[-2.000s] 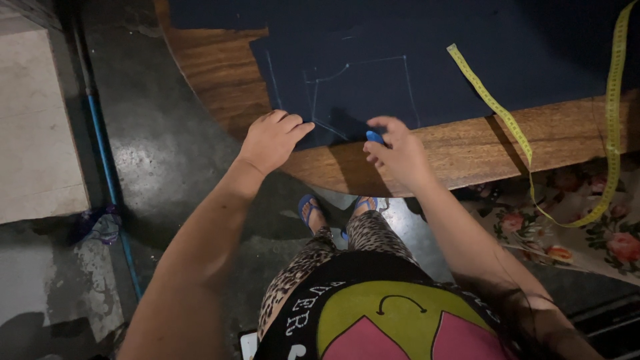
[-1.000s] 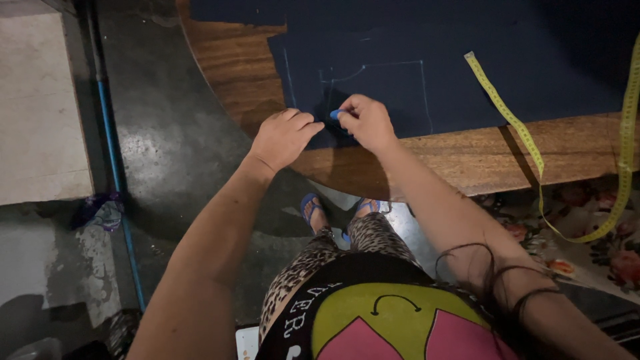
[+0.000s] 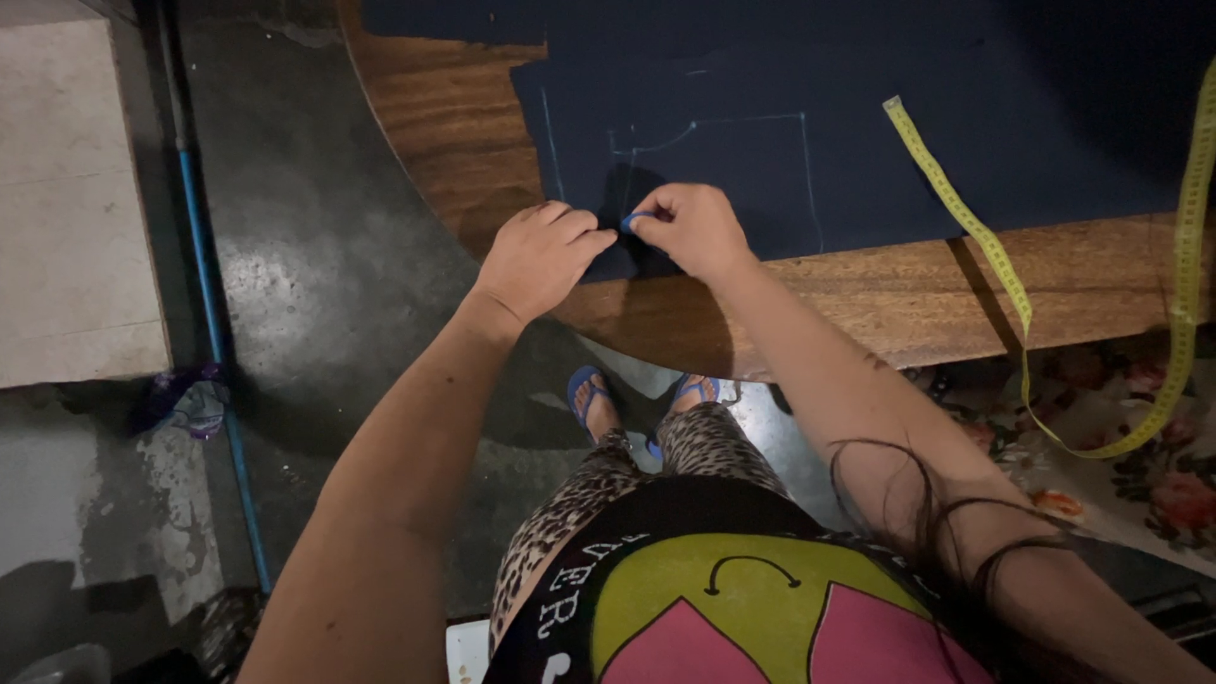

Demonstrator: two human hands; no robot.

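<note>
Dark navy fabric (image 3: 741, 180) lies on a wooden table, marked with pale chalk lines: a straight one near its left edge, a short curve and a box-like outline. My left hand (image 3: 548, 249) rests on the fabric's lower left part, fingers pointing right. Just right of its fingertips, my right hand (image 3: 693, 228) pinches a small blue piece of tailor's chalk (image 3: 635, 220) against the cloth. Shadow and fingers hide the chalk's tip. A yellow measuring tape (image 3: 959, 204) lies across the fabric to the right and hangs in a loop over the table edge.
The table's rounded wooden edge (image 3: 655, 347) curves in front of me. Floral cloth (image 3: 1102, 475) is below the tape at the right. A blue pole (image 3: 204, 275) stands at the left beside a pale tiled surface (image 3: 76, 199). My feet in blue flip-flops are beneath the table edge.
My right hand has moved left and up along the fabric with the chalk, close to my left fingertips. The left hand stays on the cloth's lower left part. The view has shifted slightly.
</note>
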